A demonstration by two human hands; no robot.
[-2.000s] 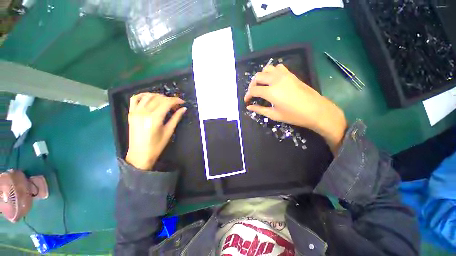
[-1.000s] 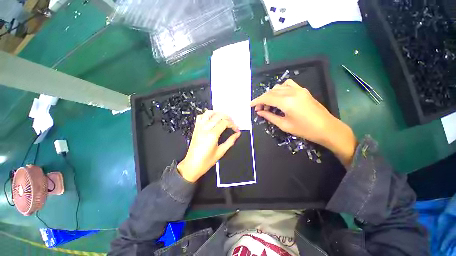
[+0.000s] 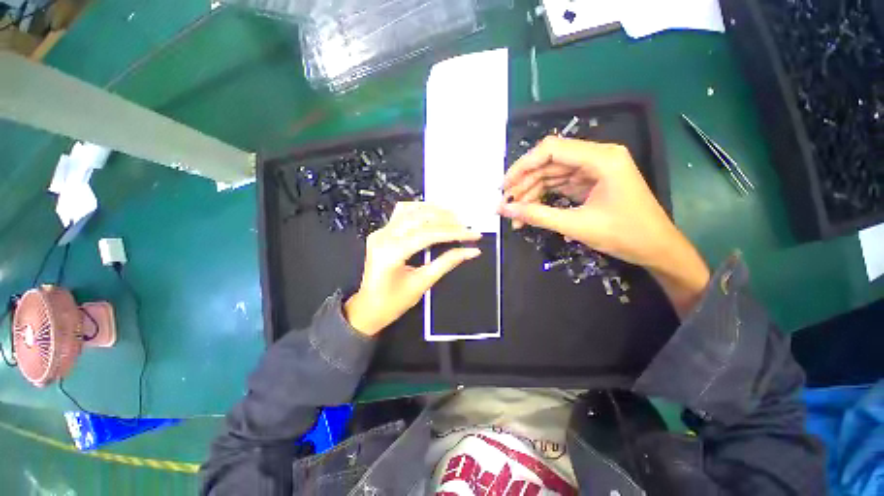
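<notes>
The white strip lies over the middle of the black foam tray. Its lower end is a black rectangle with a thin white border. Small black parts are piled left of the strip, and brighter ones lie on the right. My left hand is over the strip's lower part, thumb and forefinger slightly apart near the rectangle's top; nothing clear shows between them. My right hand is at the strip's right edge, its thumb and forefinger pinching a tiny dark part.
Tweezers lie right of the tray. A second, densely filled parts tray is at far right. Clear plastic trays and white paper lie beyond. A pale post, white plug and pink fan are left. Blue clothing shows lower right.
My left hand has moved from the left pile to the strip. My right hand has moved from the right pile to the strip's edge. The camera view has shifted too.
</notes>
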